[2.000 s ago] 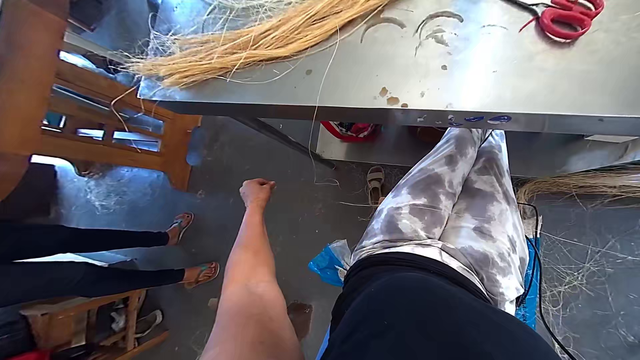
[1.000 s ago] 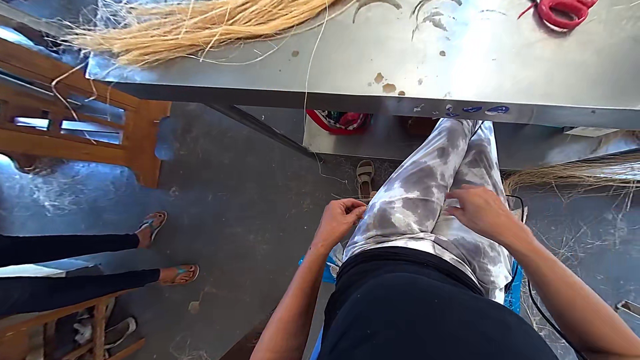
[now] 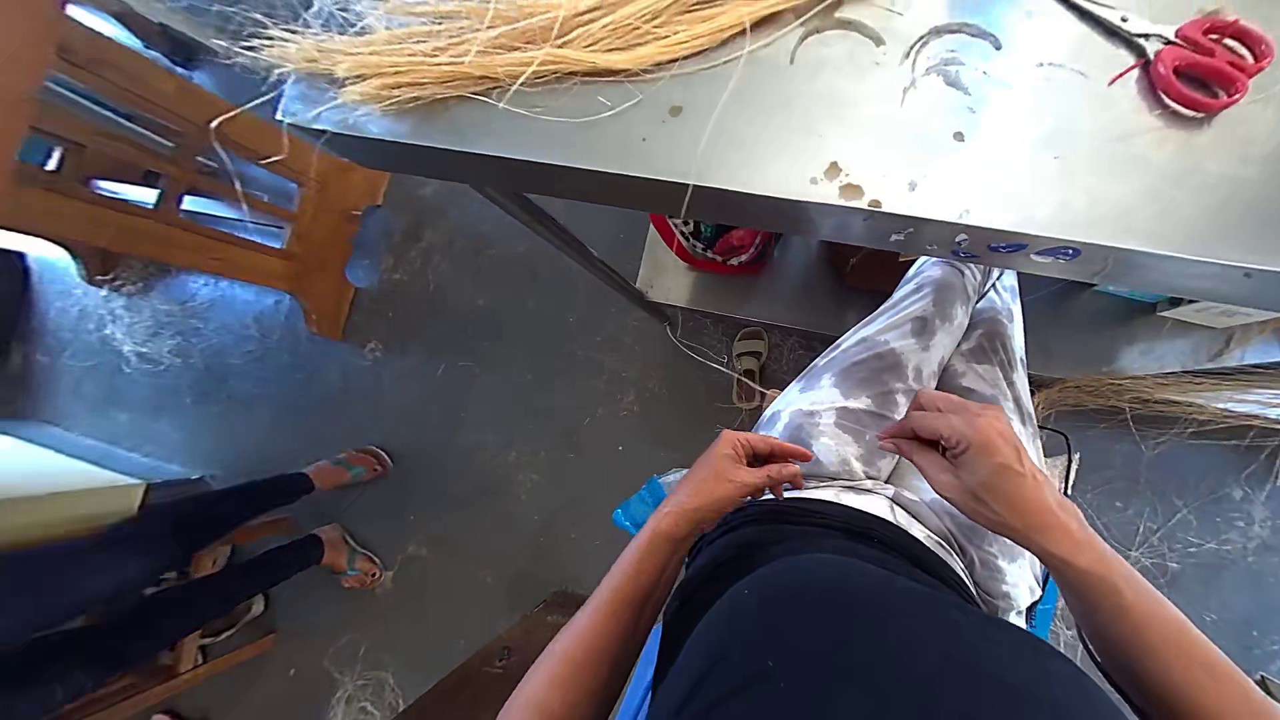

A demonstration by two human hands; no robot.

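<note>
Over my lap, my left hand (image 3: 745, 468) has its fingers loosely bent and the fingertips close together. My right hand (image 3: 960, 455) faces it a little to the right, thumb and fingertips nearly meeting; whether either pinches a thin fibre cannot be told. Beneath both are the grey and white patterned trousers (image 3: 850, 400). A bundle of straw-coloured plant fibres (image 3: 540, 45) lies at the back left of the metal table (image 3: 760, 140). Red-handled scissors (image 3: 1200, 75) rest at the table's right. One loose strand hangs over the front edge.
A red container (image 3: 715, 250) stands on the shelf under the table. More fibres (image 3: 1150, 400) lie at the right, below table height. A wooden bench or chair (image 3: 320, 240) is at the left. Another person's sandalled feet (image 3: 345, 560) are at lower left. A sandal (image 3: 749, 365) is near my leg.
Two seconds ago my left arm was stretched out to the left over the floor and my right hand was out of view. Both hands are now over my lap, closer together than one second ago.
</note>
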